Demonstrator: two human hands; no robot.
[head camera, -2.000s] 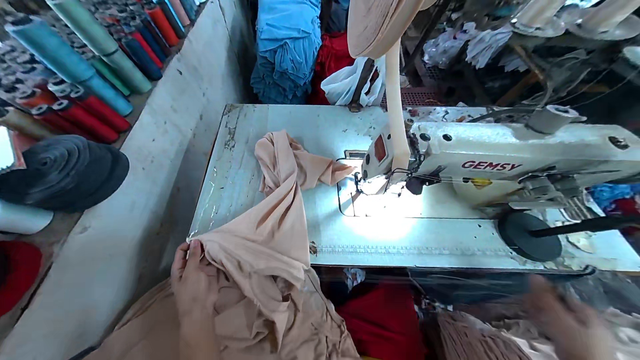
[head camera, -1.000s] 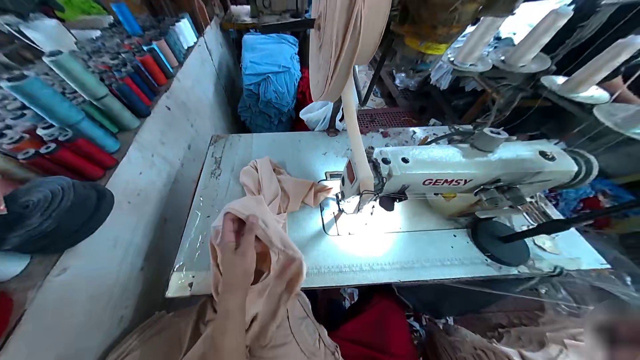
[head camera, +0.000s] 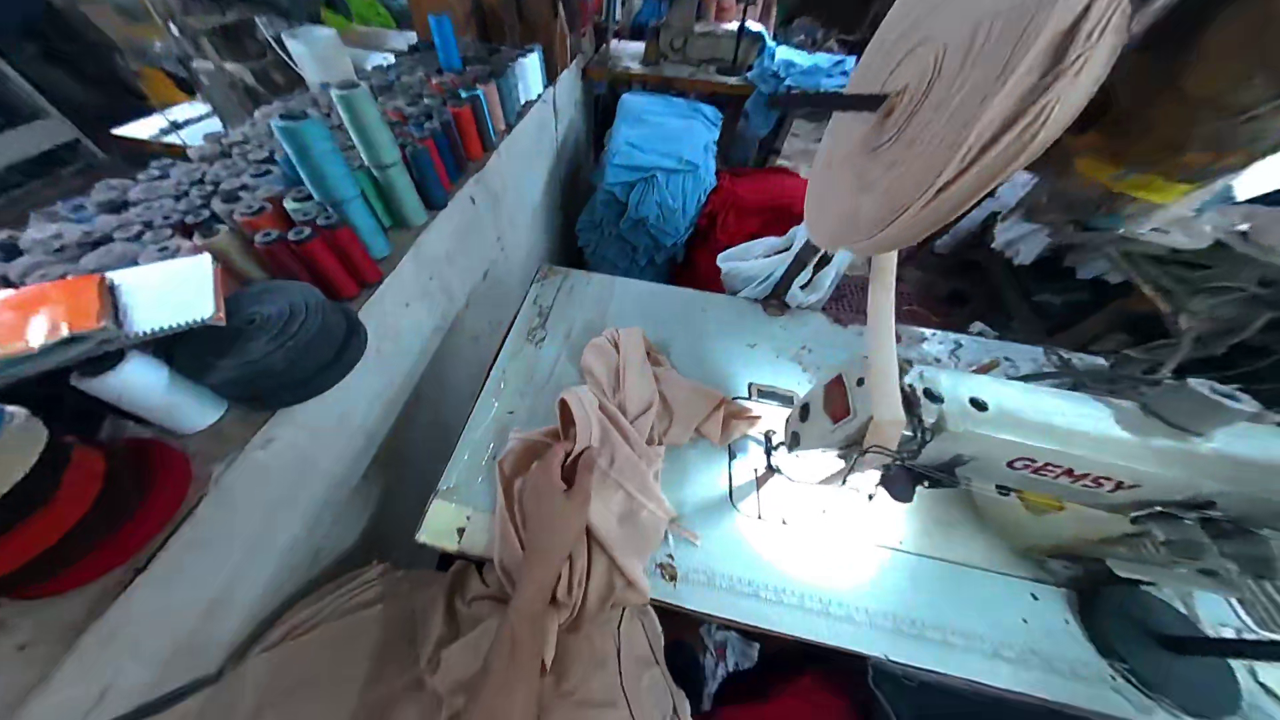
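Beige knit fabric (head camera: 625, 470) lies bunched on the left part of the white sewing table (head camera: 600, 290), one end reaching the needle area of a Gemsy sewing machine (head camera: 1060, 450). My left hand (head camera: 555, 490) grips a fold of this fabric, left of the needle. More beige fabric (head camera: 350, 640) hangs over the near edge. Above the machine a large roll of beige fabric tape (head camera: 960, 120) hangs, and its strip (head camera: 883, 340) runs down to the machine head. My right hand is out of the frame.
A concrete ledge (head camera: 440, 270) on the left carries thread cones (head camera: 330, 180) and a dark fabric roll (head camera: 275, 340). Behind the table lie blue fabric (head camera: 655, 180) and red fabric (head camera: 745, 220). A dark round disc (head camera: 1150, 640) with a rod stands at the right.
My left hand has moved from the table's near left corner up onto the bunched fabric. The right hand, blurred at the lower right two seconds ago, is out of view. The view has shifted left.
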